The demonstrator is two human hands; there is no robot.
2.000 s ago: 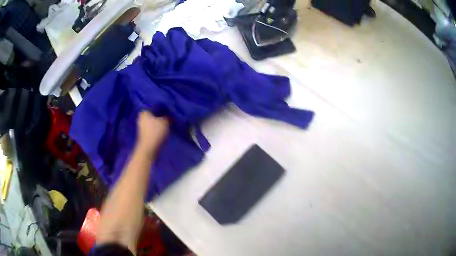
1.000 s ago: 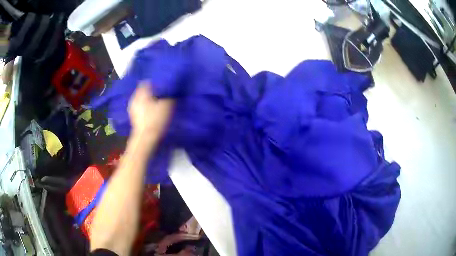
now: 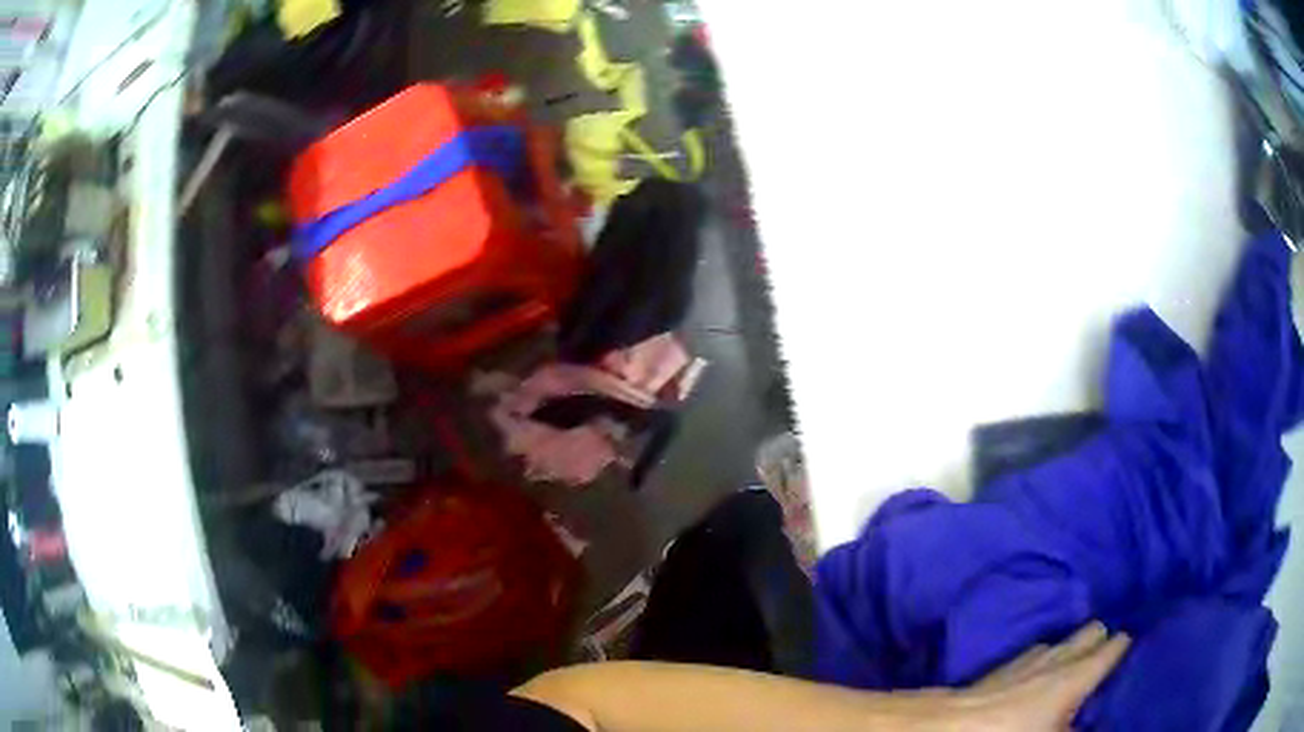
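Note:
The royal-blue cloth [image 3: 1001, 558] lies in a crumpled heap over the lower right of the pale worktable [image 3: 987, 215]. My left hand [image 3: 1037, 679] reaches in from the bottom edge. Its fingers are extended on the cloth at the lower right. The thumb side is unclear, so I cannot tell whether it grips the cloth. A dark flat rectangle [image 3: 1023, 446] shows partly on the table, with its lower right covered by the cloth. My right hand is not in view.
Left of the table edge, a red box-like stool [image 3: 386, 215] has a blue strip [image 3: 393, 190] across it. Below are pink scraps [image 3: 572, 429], a red bag [image 3: 458, 579] and dark cloth [image 3: 722, 586]. Yellow scraps [image 3: 601, 143] lie higher up. Another pale surface [image 3: 129, 429] runs along the left.
The view has turned towards the floor at the left. The cloth, spread across the table before, now lies bunched at the lower right with my left hand. The dark rectangle, covered a second ago, partly shows again.

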